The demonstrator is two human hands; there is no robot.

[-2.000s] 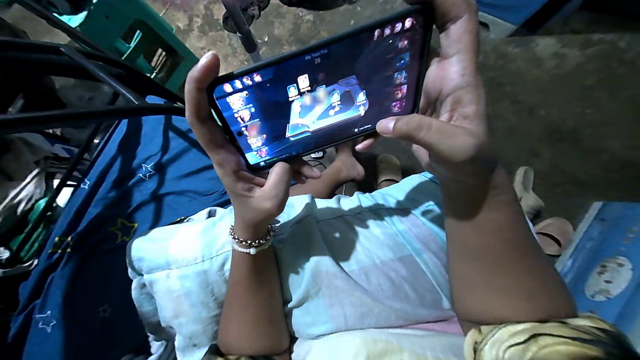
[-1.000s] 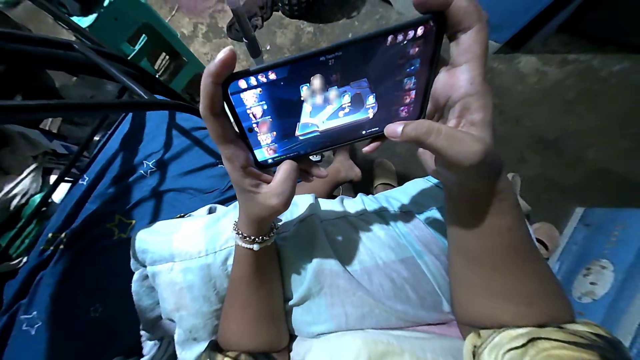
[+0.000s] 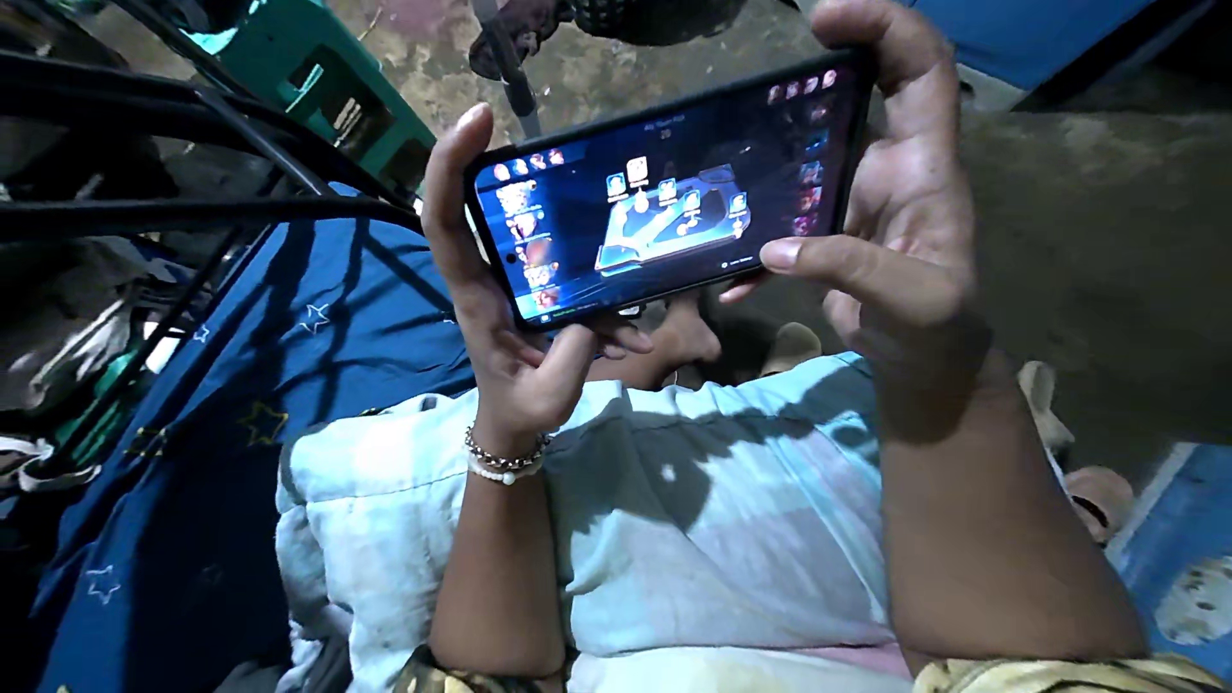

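A smartphone (image 3: 674, 202) in a dark case is held sideways and tilted, its lit screen showing a game-like map with rows of small portraits along both sides. My left hand (image 3: 520, 337) grips its left end, with the index finger at the upper corner and the thumb below the lower edge. At the right end my right hand (image 3: 905, 212) holds it, the thumb tip over the lower right of the screen. A chain bracelet and a white bead bracelet (image 3: 505, 467) circle my left wrist. Beneath my forearms a light blue pillow or folded cloth (image 3: 712, 539) lies on my lap.
Blue fabric with star outlines (image 3: 356, 289) spreads at the left, under black metal bars (image 3: 318, 207). A green plastic stool or crate (image 3: 356, 106) stands on the concrete floor (image 3: 1088, 221). A bare foot (image 3: 683, 337) and footwear (image 3: 1097, 496) lie beyond the pillow; a blue surface (image 3: 1193, 539) is at the right.
The picture on the phone's screen has changed slightly, with icons now spread over the map. Both hands keep their hold on the phone.
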